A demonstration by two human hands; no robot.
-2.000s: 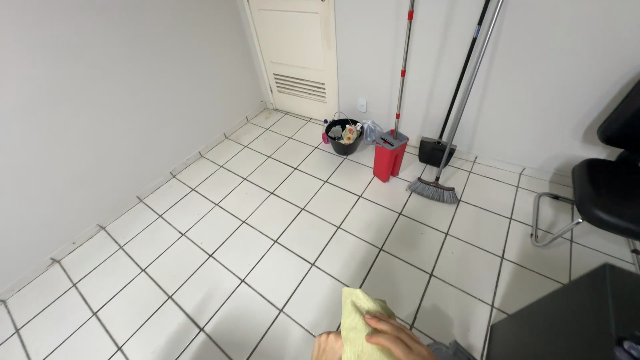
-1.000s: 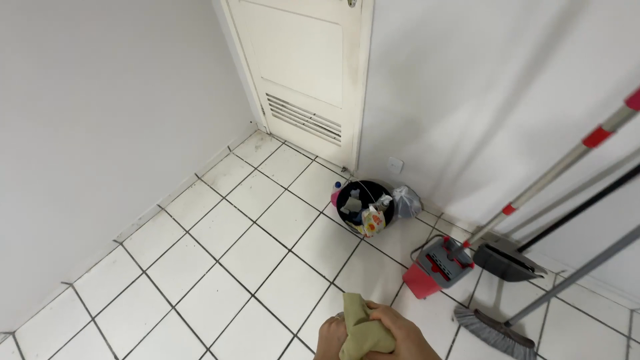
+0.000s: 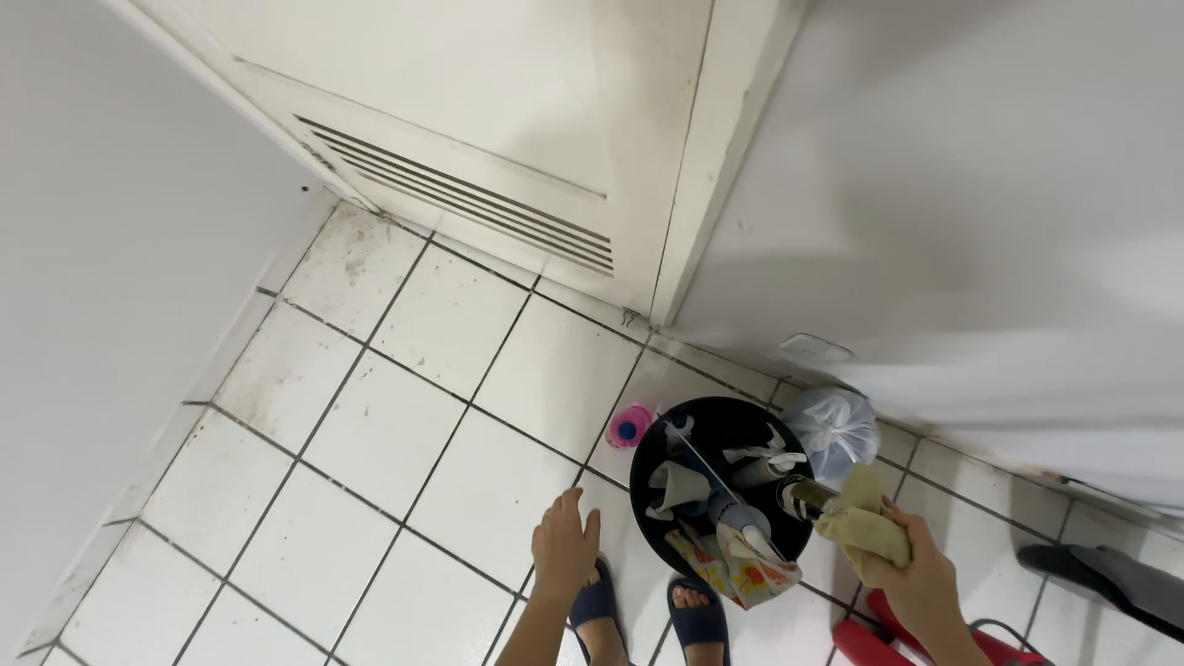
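My right hand holds a crumpled yellow-green cloth at the right rim of a black bucket. Just beside the cloth, a dark object with a light band leans at the bucket's edge; what it is cannot be told. My left hand is empty with fingers spread, left of the bucket above the floor. Inside the bucket are a grey-white cloth, a spray bottle or similar container and several other items. A flower-patterned cloth hangs over the near rim.
A pink bottle with a blue cap stands left of the bucket, and a tied clear plastic bag lies behind it at the wall. A louvred door is ahead. Red mop-bucket parts and a dark dustpan or broom part are at right.
My hands were together on the cloth; now they are apart, with the cloth only in the right hand. The view has moved much closer to the black bucket and tilted down.
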